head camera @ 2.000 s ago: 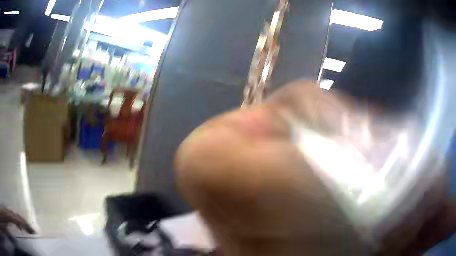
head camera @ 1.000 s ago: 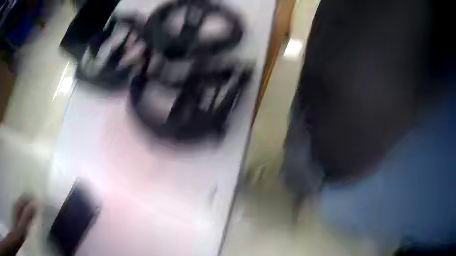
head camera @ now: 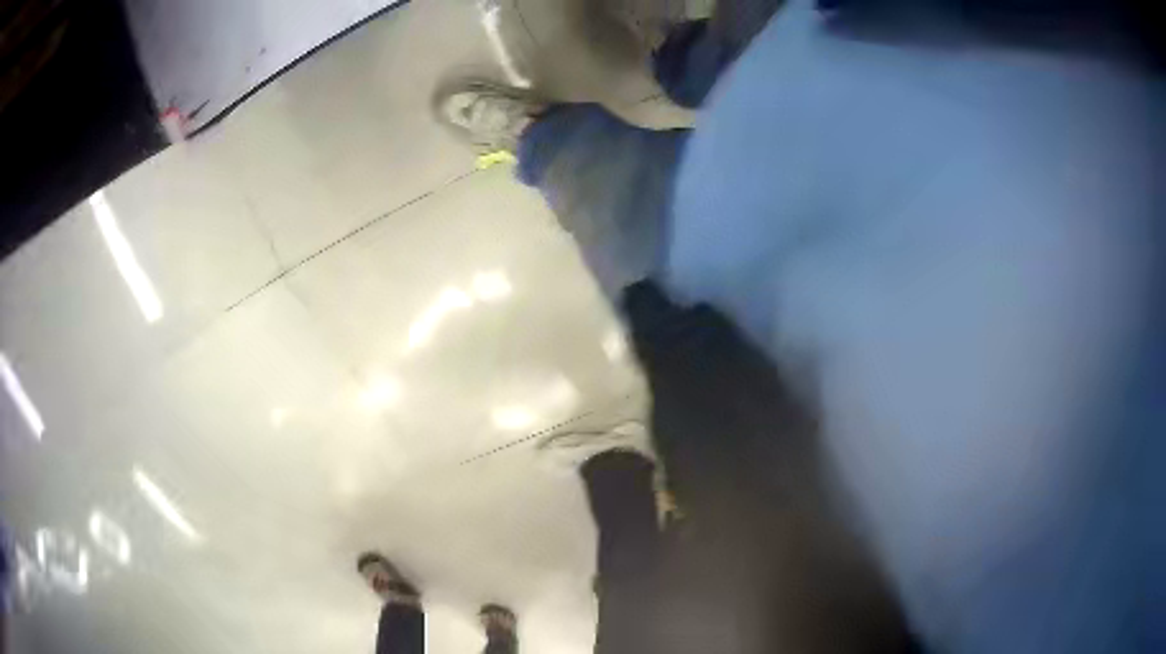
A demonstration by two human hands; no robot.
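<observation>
Neither my left hand nor my right hand can be made out. A large, blurred light blue face mask (head camera: 921,281) fills the right side, very close to the camera. A dark brownish blur lies at the bottom right of centre; I cannot tell what it is. The glossy tiled floor (head camera: 320,447) takes up the middle and left.
A pale tabletop (head camera: 256,45) with a dark edge cuts across the upper left. A leg in blue trousers (head camera: 601,179) ends in a pale shoe (head camera: 492,115). Another dark-trousered leg (head camera: 627,549) has a pale shoe. A person's feet in dark sandals (head camera: 388,579) show at the bottom.
The view has swung from the pale table down to the floor and legs. The black head straps, the dark phone and the hand at the lower left are out of the picture.
</observation>
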